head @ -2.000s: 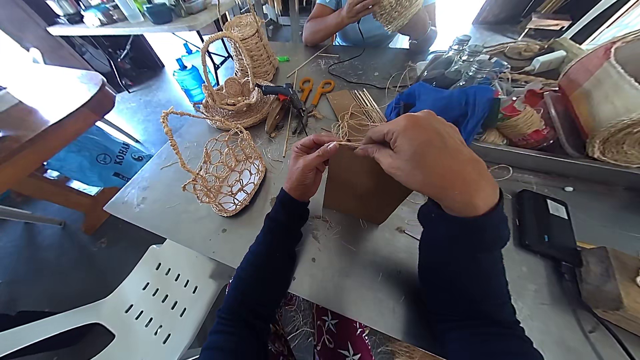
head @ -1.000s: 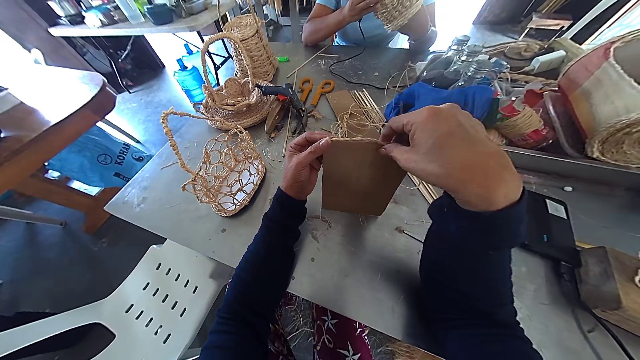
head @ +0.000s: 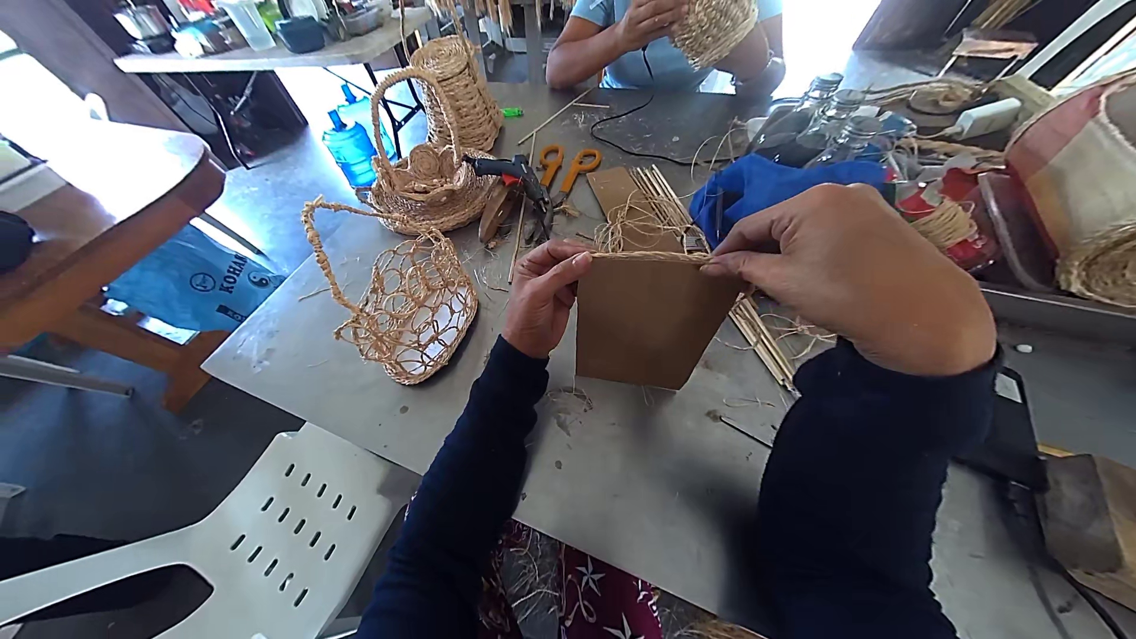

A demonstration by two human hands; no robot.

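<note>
A brown cardboard piece [head: 652, 319] stands upright between my hands, with a twisted natural-fibre cord [head: 652, 256] along its top edge. My left hand [head: 548, 293] pinches the cord and the board's top left corner between thumb and fingers. At the top right corner my right hand [head: 843, 266] pinches the cord against the edge. Behind the board lie loose fibre strands [head: 635, 229], another cardboard strip [head: 612, 191] and a bundle of thin sticks [head: 763, 342]. An openwork fibre basket [head: 413, 306] rests to the left of my left hand.
Beyond my hands are a hot glue gun [head: 524, 182], orange-handled scissors [head: 579, 169], a handled woven basket [head: 426, 191] and blue cloth [head: 763, 191]. Glass jars [head: 825, 115] stand back right. Across the metal table [head: 355, 390], a person holds a woven piece [head: 714, 31]. A white chair [head: 293, 524] is at lower left.
My right hand has moved right along the board's top edge since two seconds ago, and the cord now spans the edge between both hands. The left hand has barely moved.
</note>
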